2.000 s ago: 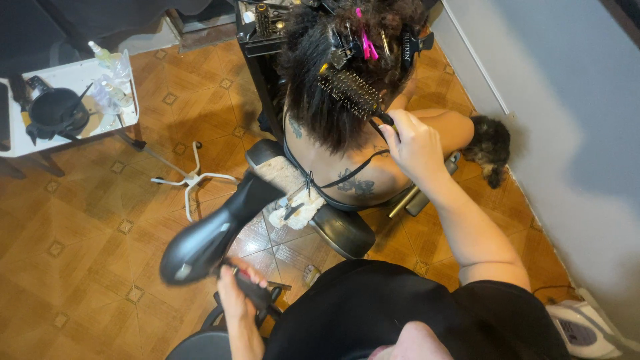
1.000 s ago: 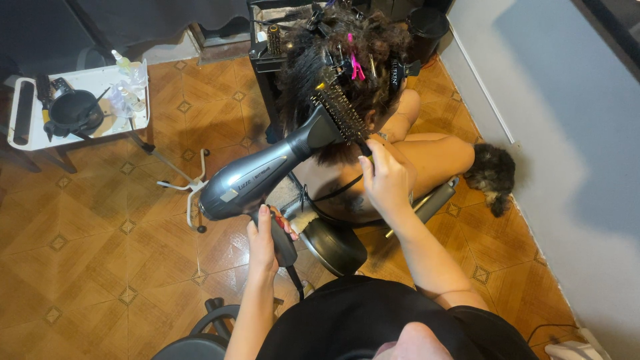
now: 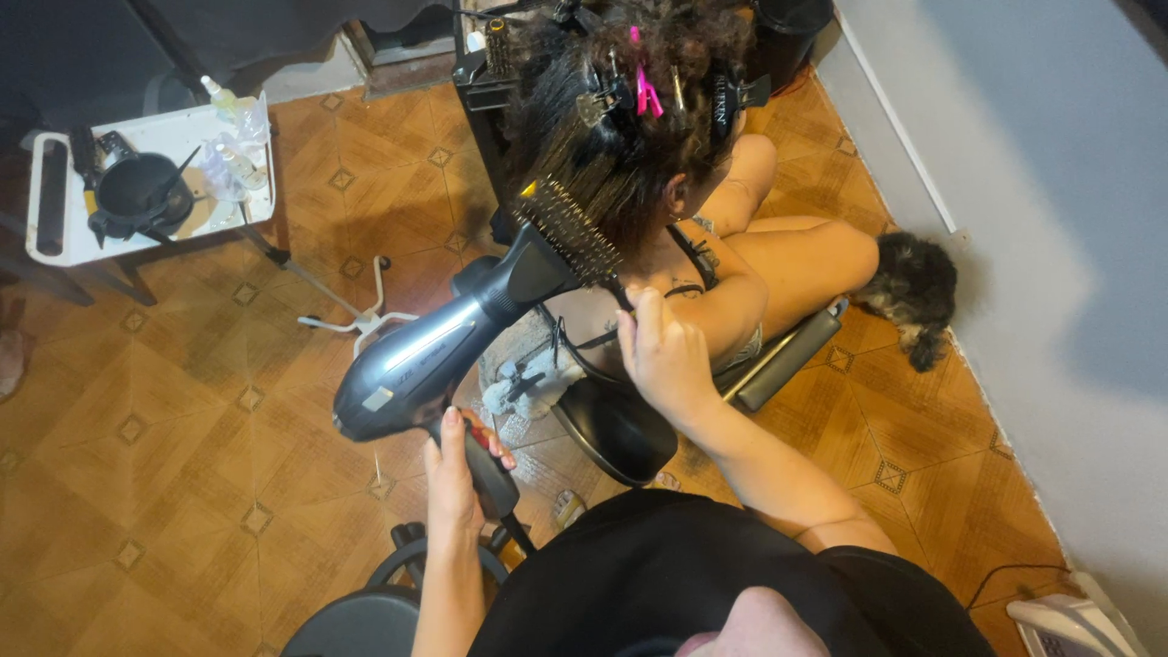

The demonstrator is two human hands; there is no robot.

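Observation:
My left hand (image 3: 464, 470) grips the handle of a grey hair dryer (image 3: 420, 356), whose flat nozzle (image 3: 532, 266) points up and right at a round hair brush (image 3: 568, 233). My right hand (image 3: 664, 351) is closed around the brush's dark handle. The bristles lie against the lower ends of the dark hair (image 3: 570, 155) of a seated person. A pink hair clip (image 3: 648, 94), a metal clip (image 3: 598, 105) and a black clip (image 3: 725, 99) hold the upper hair. How much hair is wound on the brush cannot be told.
A white tray table (image 3: 55, 233) at left carries a black bowl (image 3: 137, 187) and bottles. The black salon chair (image 3: 620, 438) stands before me, a dark stool (image 3: 356, 625) at lower left. A furry dog (image 3: 912, 283) lies by the grey wall (image 3: 1031, 210). A round brush (image 3: 496, 46) stands behind the head.
Two seconds ago the dryer was away from the hair, tilted steeply; its nozzle is now at the brush. Since one second ago, the brush and dryer have moved down the hair toward its ends.

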